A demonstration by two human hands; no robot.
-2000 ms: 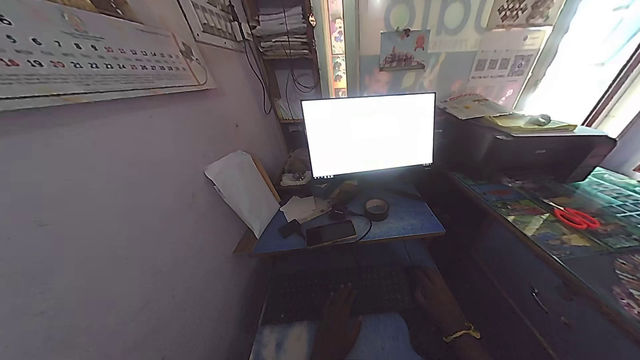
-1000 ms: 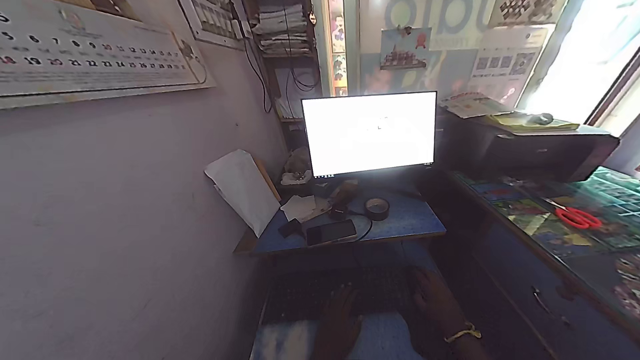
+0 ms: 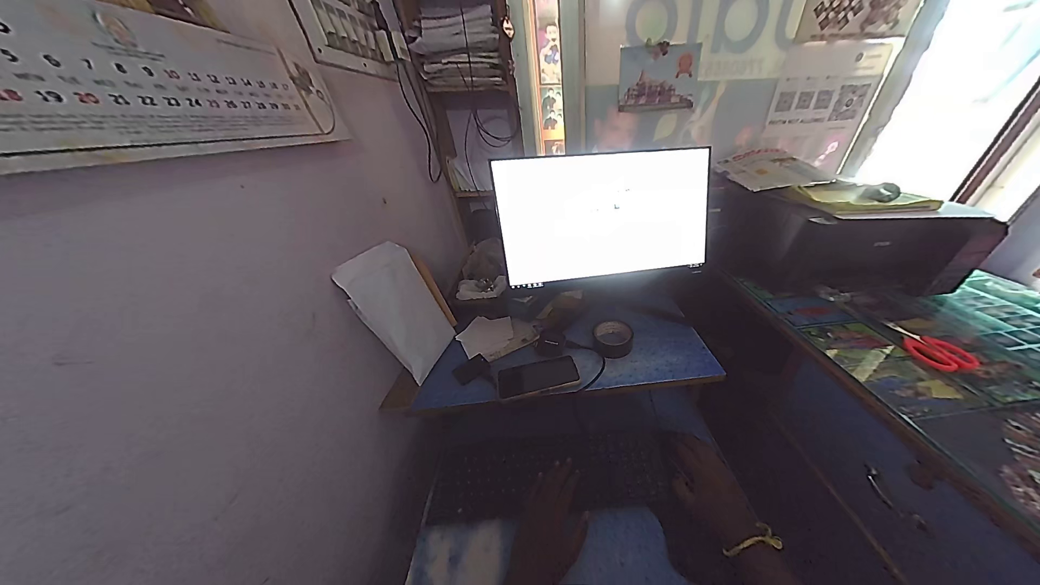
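Note:
My left hand (image 3: 552,516) rests on the near edge of a black keyboard (image 3: 496,479), fingers spread over the keys and gripping nothing. My right hand (image 3: 707,479) lies at the keyboard's right end, with a yellow band on the wrist; it is too dark to tell whether a mouse is under it. Behind them, on the blue desk (image 3: 658,357), a phone (image 3: 538,377) lies flat near the front edge. A roll of black tape (image 3: 612,338) and some papers (image 3: 491,335) lie near it. The monitor (image 3: 601,215) shows a bright, mostly white screen.
A white envelope (image 3: 398,313) leans against the wall at left. On the right, a glass-topped counter (image 3: 861,366) holds red-handled scissors (image 3: 938,353) and a black printer (image 3: 877,244) with papers on top. A drawer handle (image 3: 881,491) juts from the counter's side. Shelves with paper stacks (image 3: 459,49) stand behind.
The monitor's screen was blank white two seconds ago, and small marks now show near its middle. Both hands stay in about the same place.

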